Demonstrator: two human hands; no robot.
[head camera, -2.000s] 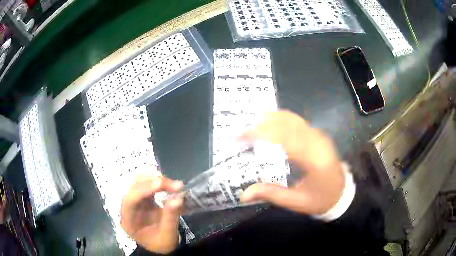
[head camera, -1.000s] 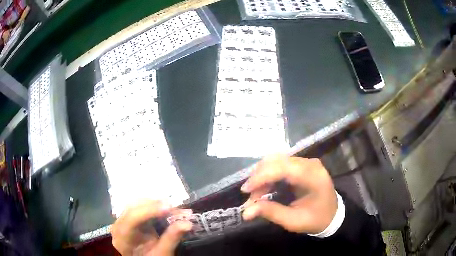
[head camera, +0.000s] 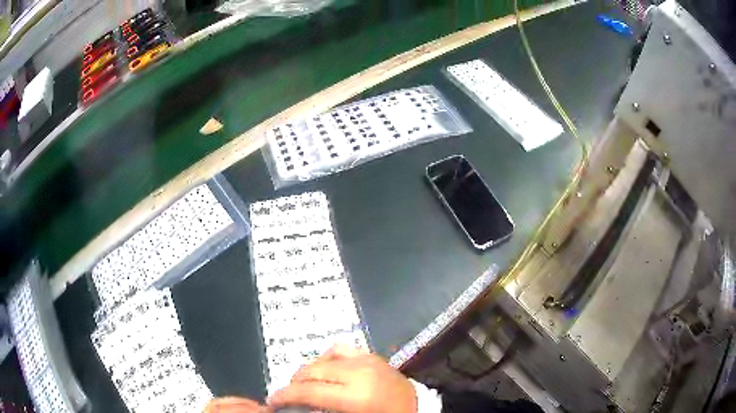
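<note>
White circuit-board panels with rows of small dark marks lie in two columns, one in the middle and one at the lower left. My right hand is at the bottom centre, over the near end of the middle column, its fingers bent and cut off by the bottom edge. My left hand shows only as a sliver at the bottom edge, just left of it. The piece between the hands is hidden or out of the picture, so what they hold cannot be told.
Bagged boards lie behind the left column, at far left and behind the middle column. A narrow board strip and phone lie right. A green belt runs behind; a metal machine stands right.
The view has turned right and up, so the bench contents sit lower and further left. The dark-looking strip held between both hands has left view; my left hand is now nearly out of the picture.
</note>
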